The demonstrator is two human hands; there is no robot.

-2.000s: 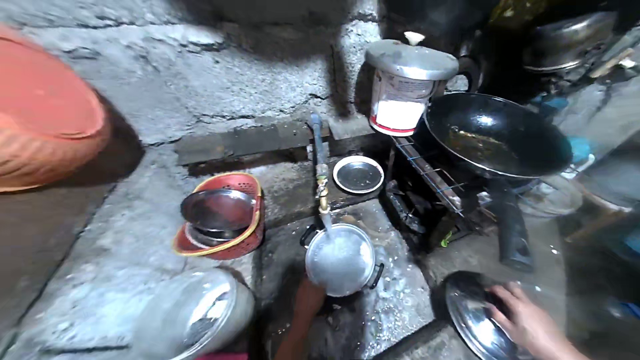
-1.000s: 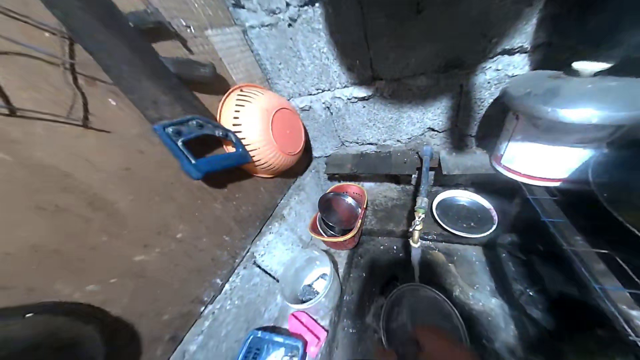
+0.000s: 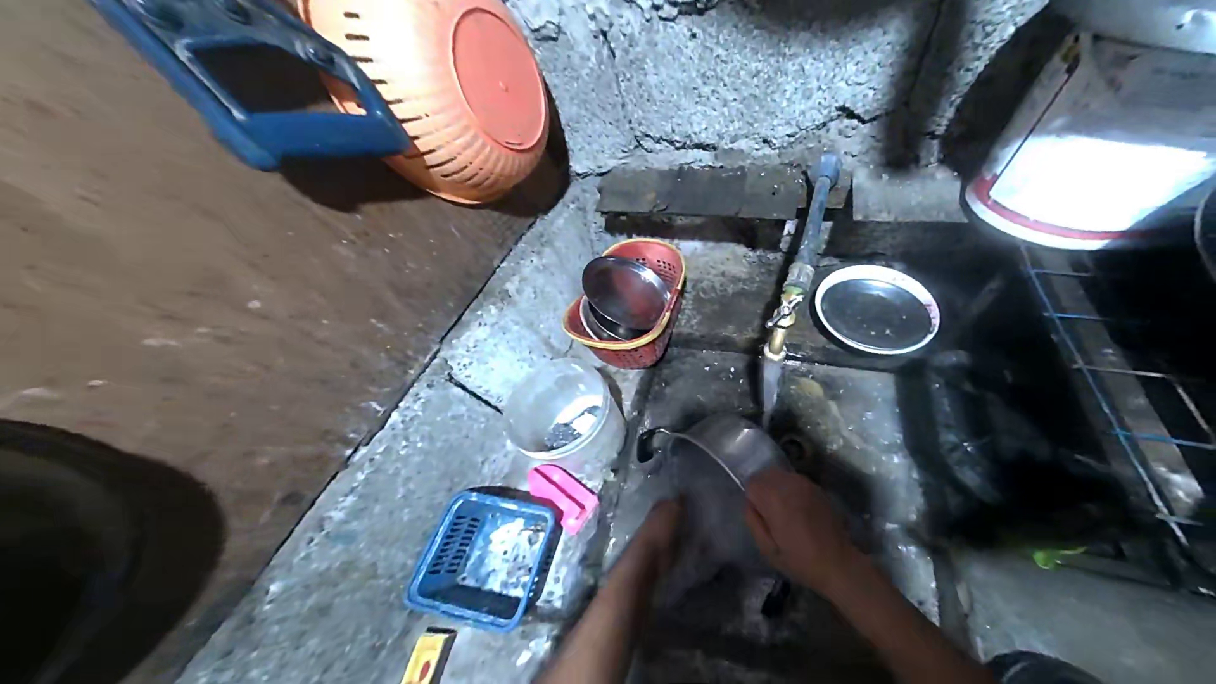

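Observation:
Below a brass tap with water running from it, a metal cooking pot with black side handles is tilted in the wet concrete basin. My right hand grips the pot's rim at its right side. My left hand is at the pot's left side, blurred, its fingers partly hidden, so its hold cannot be told. Left of the tap, a red plastic basket with a yellow rim holds metal bowls or lids. A round pan with a pale rim lies right of the tap.
On the left ledge are a clear plastic tub, a pink plastic piece, a blue basket and a yellow packet. An orange colander and a blue-handled saw are at upper left. A wire rack and large can stand right.
The pot, upright beneath the tap two seconds ago, is now tilted. My right hand has left the metal lid and now holds the pot's rim. The view has swung left.

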